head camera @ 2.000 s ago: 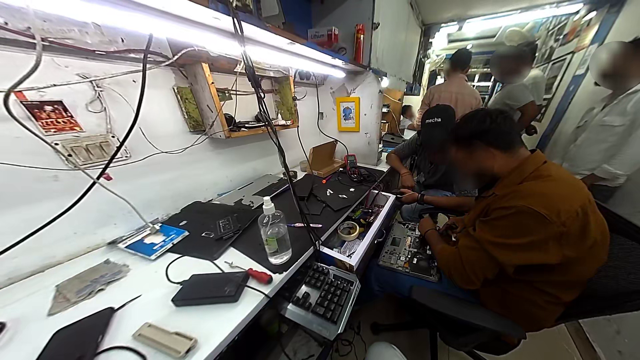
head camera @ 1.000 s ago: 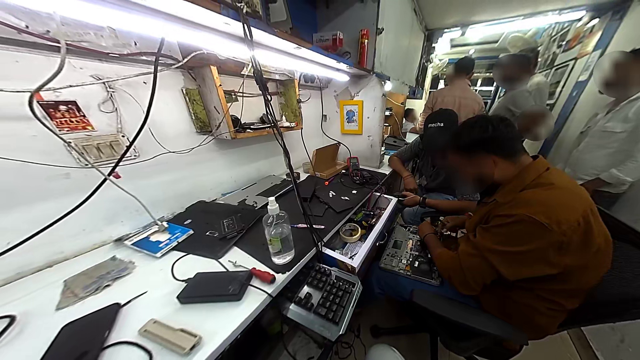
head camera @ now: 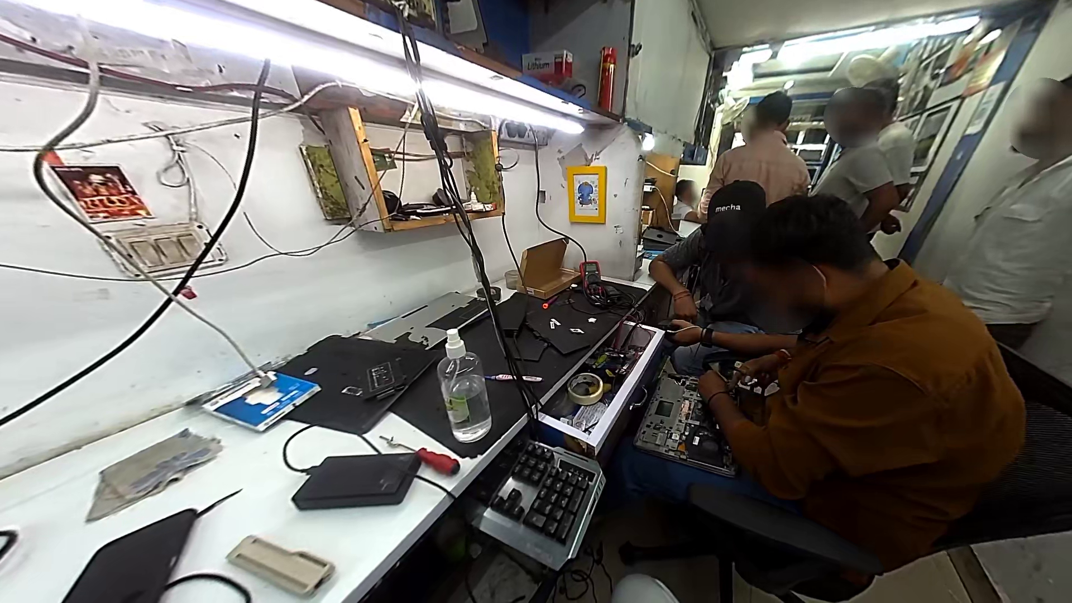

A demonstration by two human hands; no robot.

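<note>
Neither my left hand nor my right hand shows in the head view. Nearest to the camera, the white bench holds a beige plastic piece (head camera: 280,564), a black flat device (head camera: 134,557), a black external drive case (head camera: 356,481) with a cable and a red-handled screwdriver (head camera: 438,461). A clear pump bottle (head camera: 464,398) stands upright behind them. A mechanical keyboard (head camera: 544,496) lies tilted at the bench's edge. To the right, a seated person in a brown shirt has both hands at an opened laptop chassis (head camera: 685,425) on the lap.
An open drawer (head camera: 624,408) with a tape roll (head camera: 585,389) juts out beside the keyboard. Black cables (head camera: 469,239) hang over the bench. A grey cloth (head camera: 151,471) lies at left, a multimeter (head camera: 591,278) farther back. An office chair (head camera: 779,528) stands at right; other people are behind.
The seated person's hands have shifted a little over the laptop chassis. The bench things have stayed in place.
</note>
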